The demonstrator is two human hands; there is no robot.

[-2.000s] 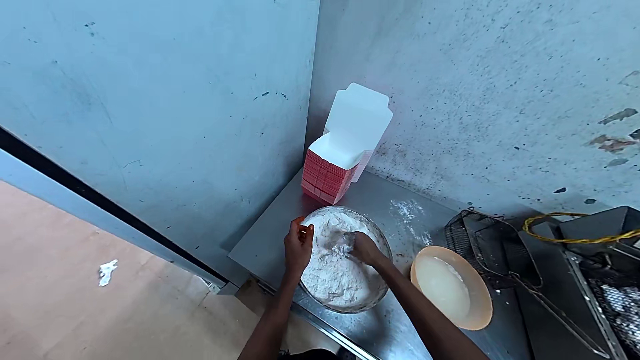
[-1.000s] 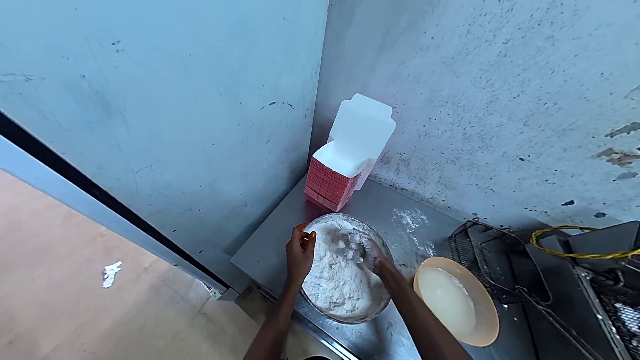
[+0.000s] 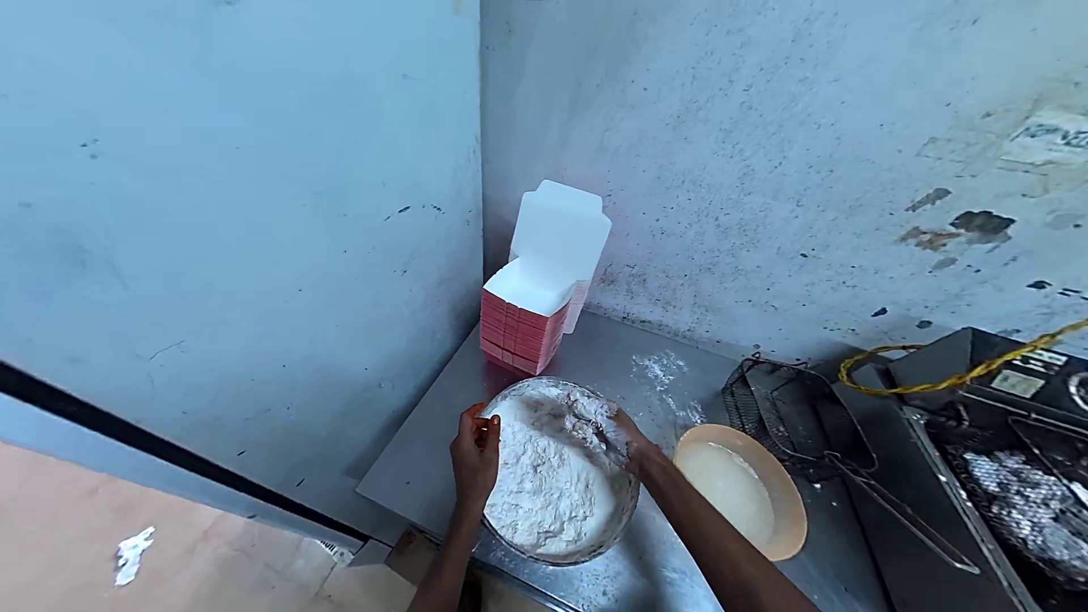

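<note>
A round bowl of white flour (image 3: 552, 484) stands on a steel table near its front edge. My left hand (image 3: 478, 446) is at the bowl's left rim, thumb and fingers bent around it. Coated in flour, my right hand (image 3: 605, 432) is inside the bowl at the upper right; its fingers look partly buried, and whether they grip anything is unclear. Right of the bowl sits an orange plastic bowl (image 3: 786, 493) with a cloudy pale liquid. Behind the flour bowl rises a stack of red and white cardboard food boxes (image 3: 520, 327), the top one with its lid up.
A wire fryer basket (image 3: 795, 416) with a long handle lies on the right, beside a deep fryer (image 3: 1003, 442) with a yellow cord (image 3: 969, 378) over it. Two walls meet behind the steel table (image 3: 425, 467). Spilled flour marks the tabletop.
My right hand has shifted about within the flour and is at the bowl's upper right side. My left hand has stayed at the left rim.
</note>
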